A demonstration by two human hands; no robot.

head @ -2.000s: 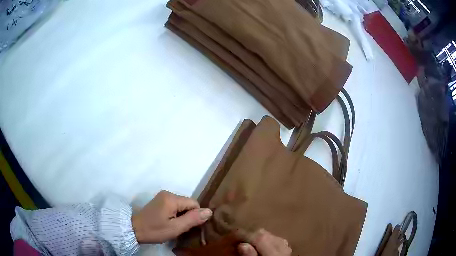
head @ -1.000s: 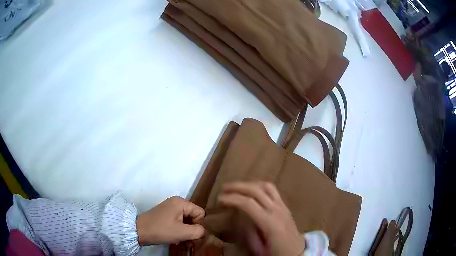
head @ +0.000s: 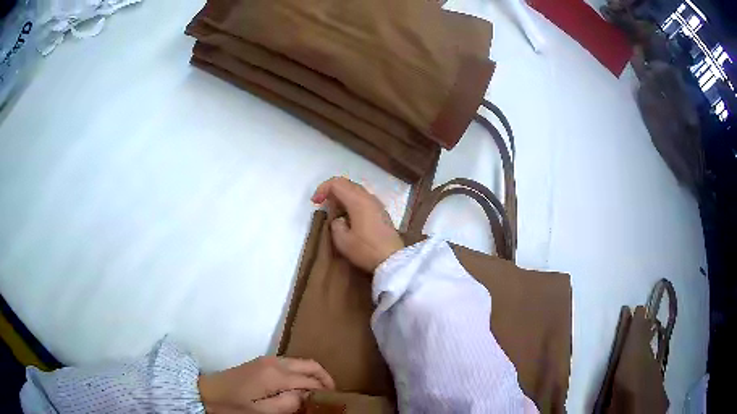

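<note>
A brown tote bag [head: 525, 323] lies on the white table, its paired handles [head: 477, 190] pointing up and away. My left hand [head: 267, 384] is at its lower left, fingers over the folded reddish-brown bottom corner; the bag's lower edge is cut off by the picture. My right hand [head: 360, 222] lies on the bag's upper left corner, fingers bent and fingertips at the left edge; whether it pinches the cloth does not show. My right sleeve covers the middle of the bag.
A stack of folded brown bags [head: 323, 48] lies beyond on the white table [head: 145, 202]. More brown bags with handles [head: 638, 364] stand at lower right. A red sheet [head: 586, 32] is at far right, white pieces [head: 81, 20] and clear plastic [head: 12, 57] at upper left.
My right hand has moved from the bag's lower part up to its upper left corner. My left hand stays at the lower left corner, now with flatter fingers. The view has shifted right.
</note>
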